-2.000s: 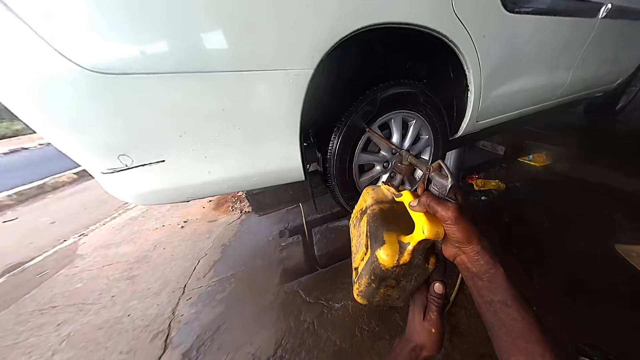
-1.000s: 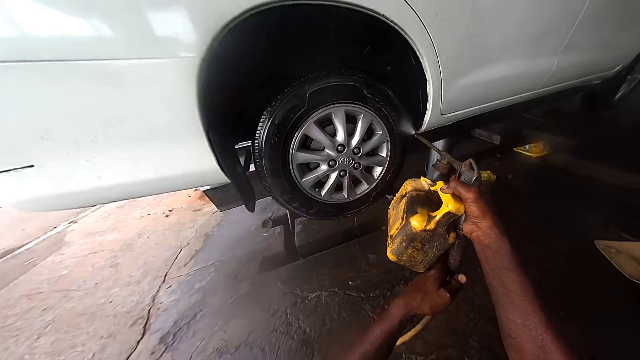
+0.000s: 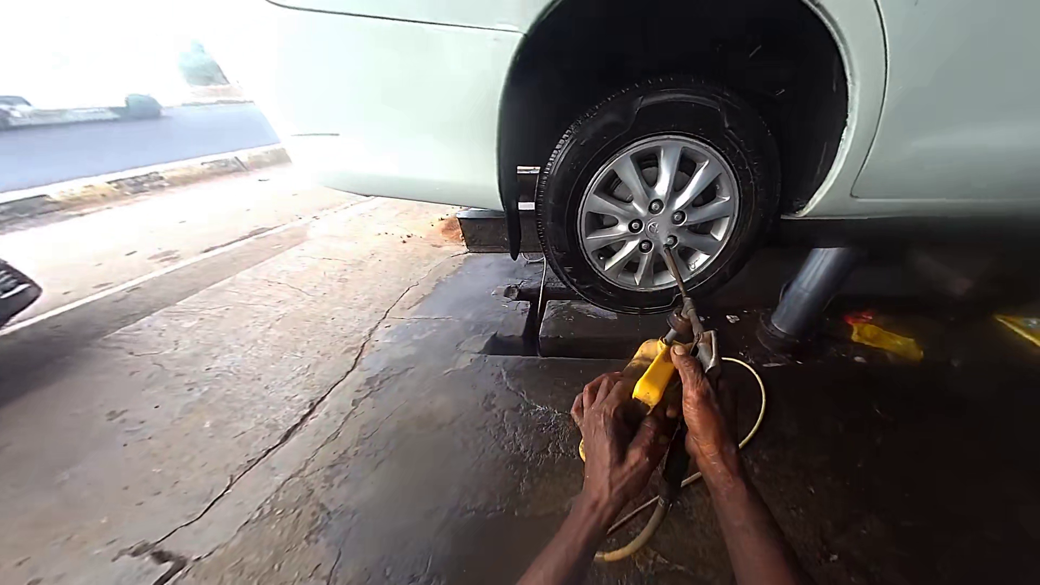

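Both hands are around a spray gun point(image 3: 686, 313) with a yellow plastic container point(image 3: 655, 375) attached. My left hand point(image 3: 611, 431) lies over the container's left side, fingers curled on it. My right hand point(image 3: 699, 398) grips the gun by the container's yellow handle, the thumb near its top. The thin metal nozzle points up toward the alloy wheel point(image 3: 660, 213) of a pale car point(image 3: 414, 97), its tip overlapping the lower lug nuts in view; contact cannot be told. A yellowish hose point(image 3: 760, 406) loops from below the hands. The trigger is hidden.
A thick metal post point(image 3: 812, 292) stands under the raised car, right of the wheel. Yellow wrappers point(image 3: 886, 340) lie beyond it. Wet, cracked concrete point(image 3: 325, 390) spreads left, with a recessed channel point(image 3: 512, 329) below the wheel. Part of a dark vehicle point(image 3: 15, 292) shows at the left edge.
My left hand has moved from below the yellow container onto its side. The nozzle, which pointed up and left beside the wheel one second ago, now overlaps the wheel. The view has shifted.
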